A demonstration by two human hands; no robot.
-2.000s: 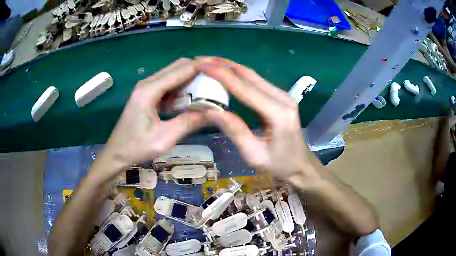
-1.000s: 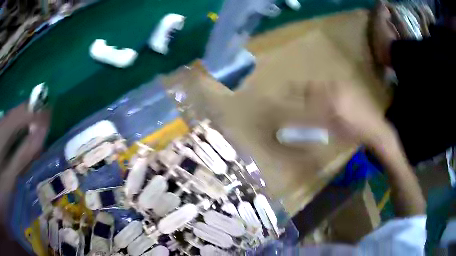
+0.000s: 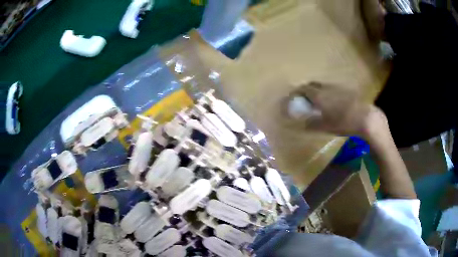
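My right hand point(image 3: 339, 111) is closed around a small white piece point(image 3: 301, 106) over the brown bench at the right. The piece is blurred and mostly hidden by the fingers; it looks like a housing seen near its end. My left hand is not in view. A heap of flat beige-white oval panels point(image 3: 191, 196), some with dark squares, lies on a clear-blue plastic sheet point(image 3: 145, 83). A glossy white parked housing point(image 3: 88, 118) lies just above the heap.
Open white shells lie on the green belt point(image 3: 45, 80): one at the left edge point(image 3: 14, 108), one curved piece point(image 3: 83, 43), one farther up point(image 3: 134, 19). A metal post point(image 3: 221, 20) stands beyond the bench point(image 3: 281, 50). A cardboard box point(image 3: 351, 201) and a person in black point(image 3: 422, 75) are right.
The view has swung right and down. My left hand has left the picture. My right hand has closed on a white piece where a white bar lay on the bench.
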